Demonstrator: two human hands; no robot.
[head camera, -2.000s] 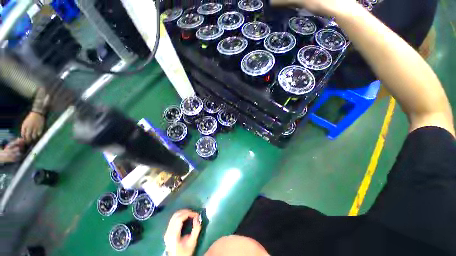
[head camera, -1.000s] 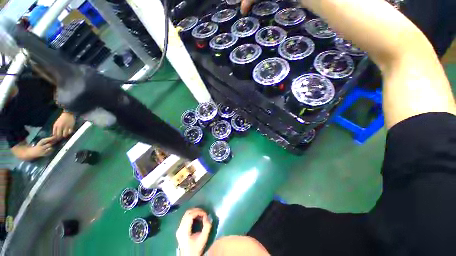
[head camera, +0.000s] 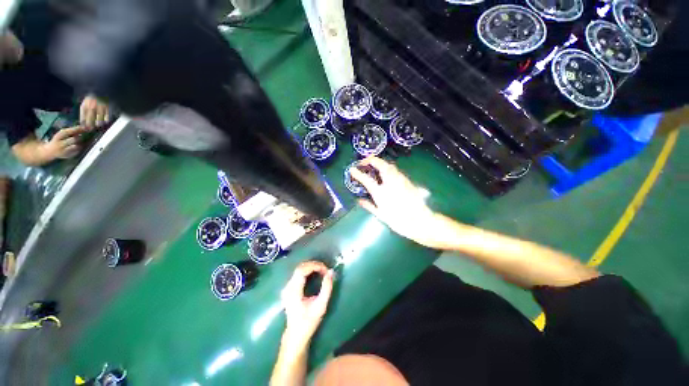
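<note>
My left hand (head camera: 308, 295) is low in the middle over the green bench mat (head camera: 264, 339), its fingers curled around a small dark object (head camera: 313, 283), mostly hidden. My right hand (head camera: 397, 202) reaches in from the right, fingers closed around a black cylindrical unit (head camera: 353, 179) with a silver-ringed face, partly covered by the fingers. More such units (head camera: 370, 139) stand grouped just beyond it. Others (head camera: 227, 281) are at the left, near the white and blue screw feeder (head camera: 263, 215). The power screwdriver (head camera: 249, 128) hangs large and blurred, its narrow end over the feeder.
Stacked black trays (head camera: 453, 90) with ringed units stand at the upper right, on a blue stool (head camera: 604, 151). A pale post (head camera: 330, 41) rises behind the bench. The dark conveyor (head camera: 75, 286) on the left bears a unit. Another person's hands (head camera: 79, 132) are at the upper left.
My right hand has come down from the trays to the unit at the near edge of the group. My left hand stays low on the mat, fingers still curled. The view has shifted.
</note>
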